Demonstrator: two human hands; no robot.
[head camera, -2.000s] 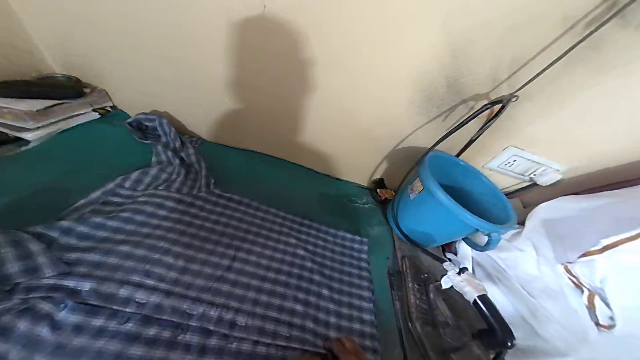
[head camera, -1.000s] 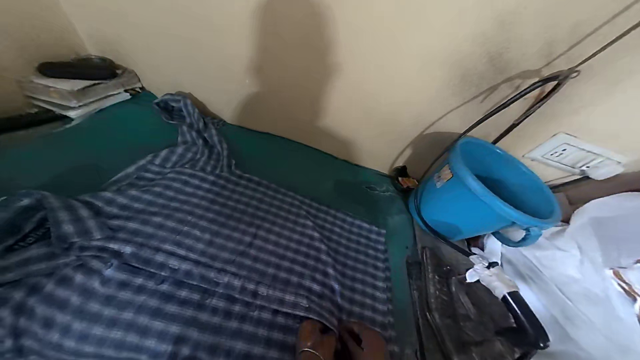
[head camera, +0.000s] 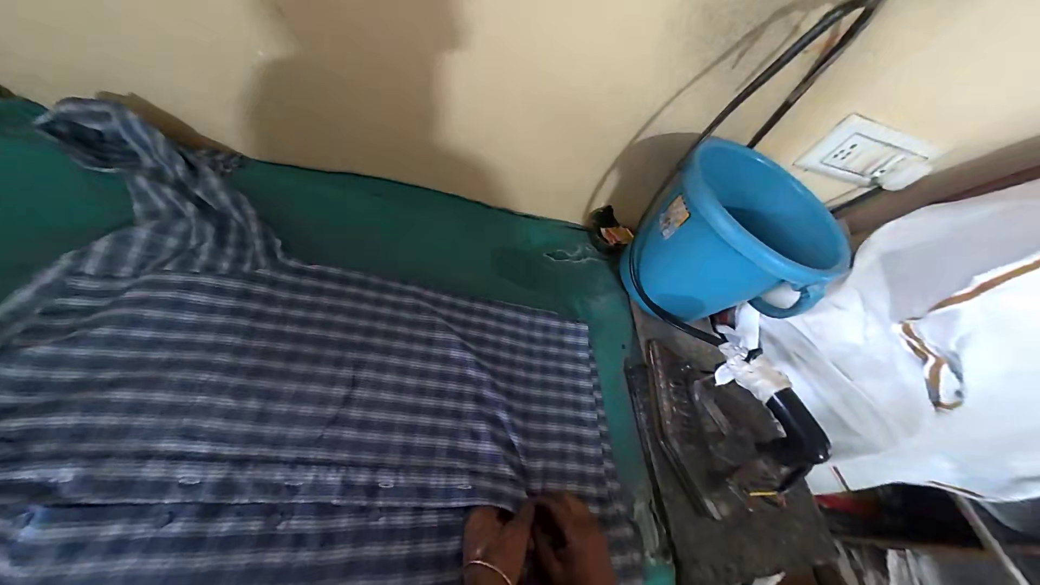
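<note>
A blue-and-white checked shirt lies spread on a green-covered table, its front placket running across the lower part and one sleeve bent up toward the wall. My left hand, with a thin bangle at the wrist, pinches the placket edge near the shirt's hem. Close beside it on the right, my right hand grips the same edge, fingers bent. The fingertips of both hands nearly meet, and the bit of cloth between them is partly hidden.
Right of the table, a blue plastic bucket stands tilted in view by the wall, a black cable around it. Below is a black handle with white wrapping at its end, on a dark stand. White cloth lies farther right, under a wall socket.
Two seconds ago only one hand showed at the bottom edge; now both are at the placket near the hem. A fold has formed in the cloth above them. The view has moved closer.
</note>
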